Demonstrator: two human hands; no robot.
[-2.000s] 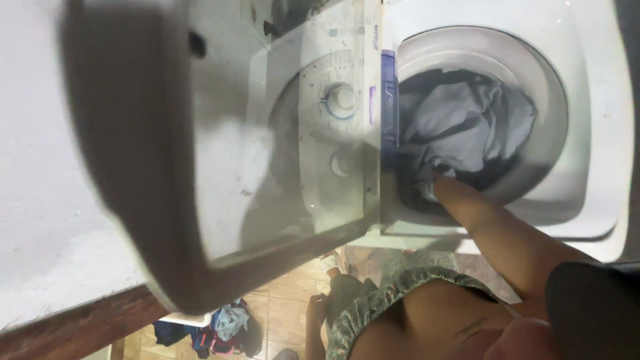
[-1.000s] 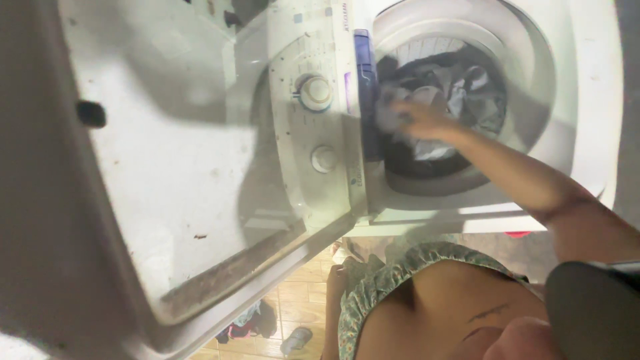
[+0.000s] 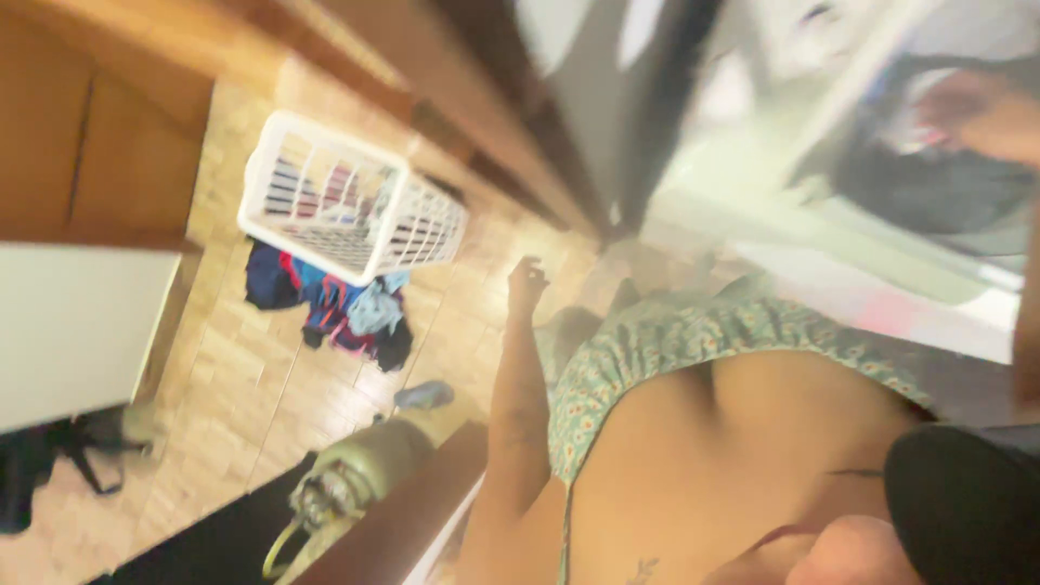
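At the upper right, my right hand reaches over the drum of a white top-loading washing machine. Its fingers are at a pale piece of cloth, but blur hides whether they grip it. Dark laundry lies around and below that hand in the drum. My left hand hangs low beside my body over the tiled floor, empty, with its fingers loosely bent. A white plastic laundry basket stands to its left, with some striped and coloured clothes showing through the slats.
Mixed clothes lie on the floor against the basket. Nearer me are a small grey item and a gas cylinder with a hose. Wooden furniture and a white surface stand at the left.
The view has swung far left, bringing the basket and cylinder into sight. My right hand remains over the drum, where grey and dark laundry showed before.
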